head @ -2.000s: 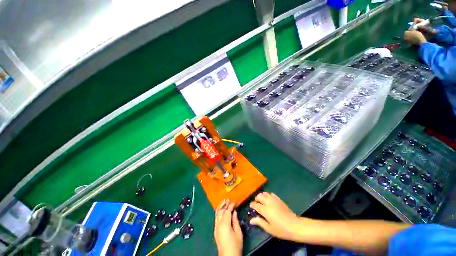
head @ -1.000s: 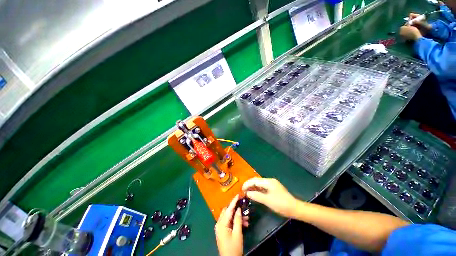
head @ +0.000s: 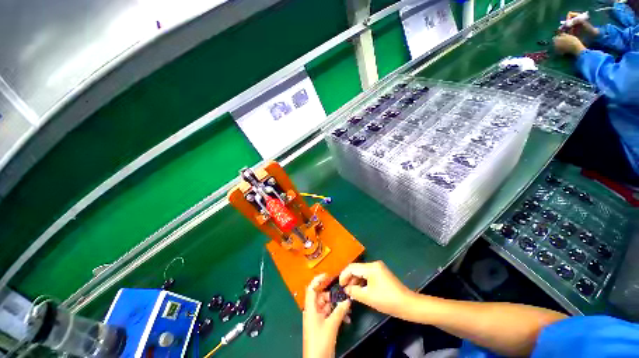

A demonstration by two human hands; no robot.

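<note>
My left hand (head: 324, 308) and my right hand (head: 373, 285) meet at the front edge of the orange press base. Between their fingertips they hold a small black housing (head: 338, 294), partly covered by the fingers. The toggle press (head: 294, 231) stands just beyond my hands, with its red handle (head: 282, 213) folded down over the front. The press nest (head: 313, 250) is under the plunger; whether it holds a part cannot be told.
Loose black parts (head: 229, 308) and a yellow lead (head: 225, 340) lie left of the press, beside a blue box (head: 150, 325) and a clear jar (head: 77, 332). Stacked blister trays (head: 434, 154) stand right; a lower tray (head: 560, 238) is beyond my right arm. Another person's hands (head: 571, 38) show top right.
Both hands have come together around the black housing, which was lower between them two seconds ago. Since one second ago, my right fingers have moved down onto it. The view has shifted slightly.
</note>
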